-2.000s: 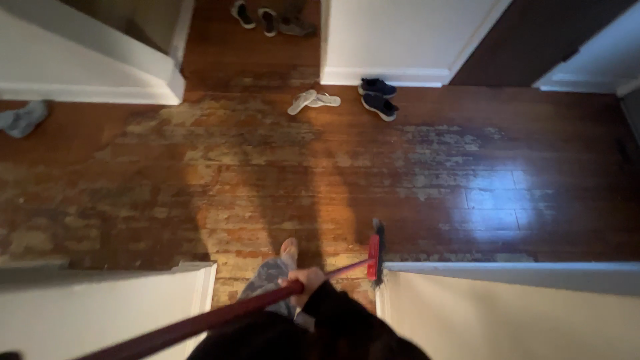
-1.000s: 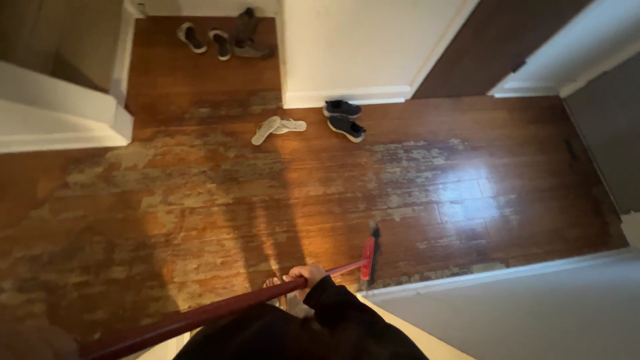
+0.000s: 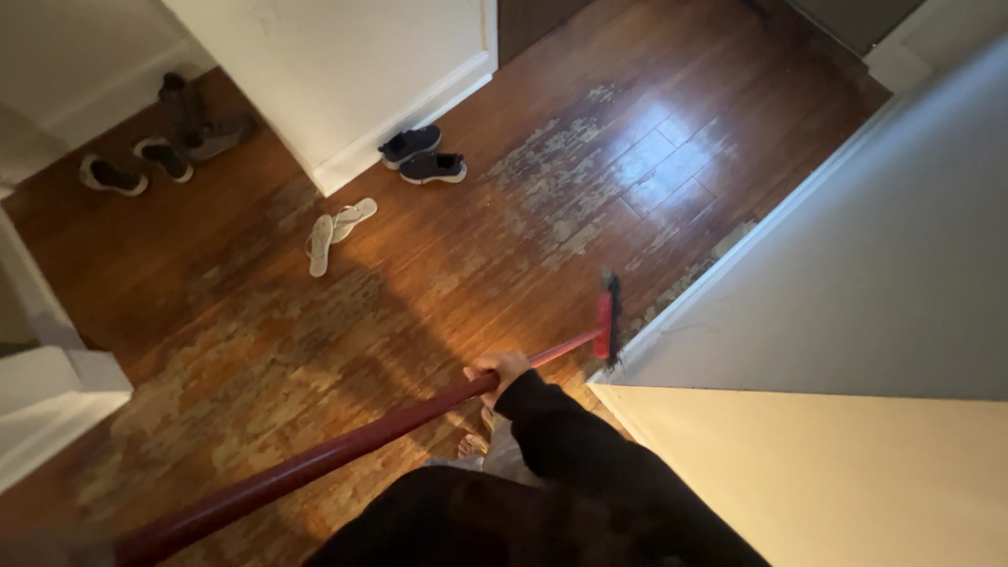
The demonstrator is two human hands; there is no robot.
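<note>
A push broom has a long dark red handle, a red head and dark bristles. My right hand, in a black sleeve, is closed around the lower part of the handle. At the bottom left corner my left hand shows only as a blur over the handle's upper end; its fingers cannot be made out. The broom head rests on the worn wooden floor, beside the baseboard near the wall corner on the right. Part of a bare foot shows below my right hand.
Pale flip-flops lie near the white wall corner, with dark sneakers against that wall's baseboard. Several more shoes stand at the upper left. The right wall's baseboard runs diagonally; another white wall end juts in at left.
The view has turned and shifted clearly. My right hand stays on the handle throughout, and the broom head remains near the right baseboard. The shoes appear undisturbed.
</note>
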